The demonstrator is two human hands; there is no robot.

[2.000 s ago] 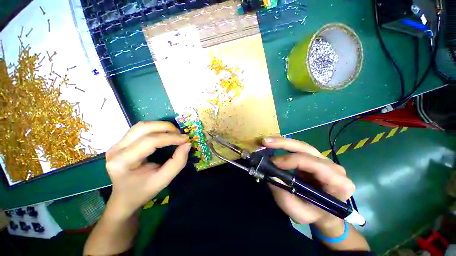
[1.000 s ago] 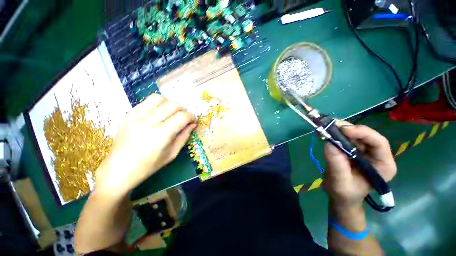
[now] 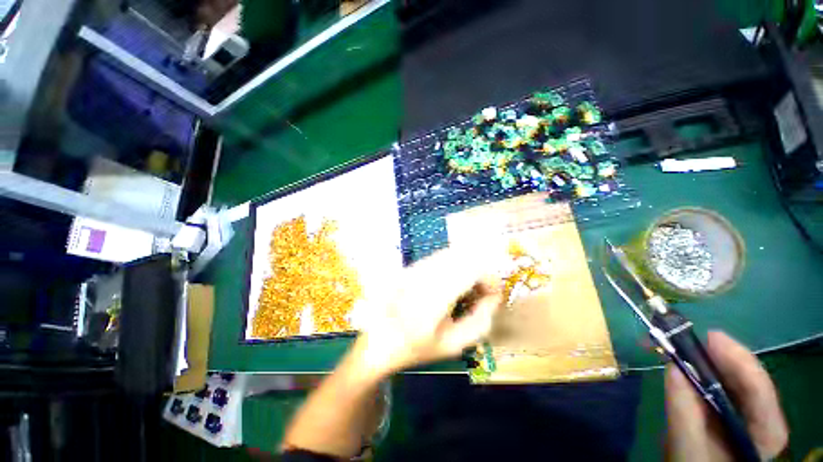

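Observation:
My right hand [image 3: 722, 397] holds the black soldering iron [image 3: 690, 347] at the lower right, its metal tip beside the round yellow-green tub [image 3: 693, 253] of silvery bits. My left hand [image 3: 442, 302] is blurred and washed out over the left part of the wooden board [image 3: 568, 338]. Its fingers are bent; whether they hold anything cannot be seen. A bit of green circuit board [image 3: 483, 363] shows below it at the board's near left edge; the rest of the row is hidden. A small pile of gold pins [image 3: 525, 273] lies on the board.
A white tray [image 3: 374, 203] with a dark rim, heaped with gold pins, stands left. Green board assemblies [image 3: 532, 144] lie on a black grid mat beyond the wooden board. A white marker [image 3: 698, 164] lies behind the tub. Black parts in a white tray [image 3: 203, 411] sit lower left.
The view has swung left and up. The iron's tip has gone from the circuit boards to the tub, and now sits at its left side. My left hand has shifted over the board row and covers most of it.

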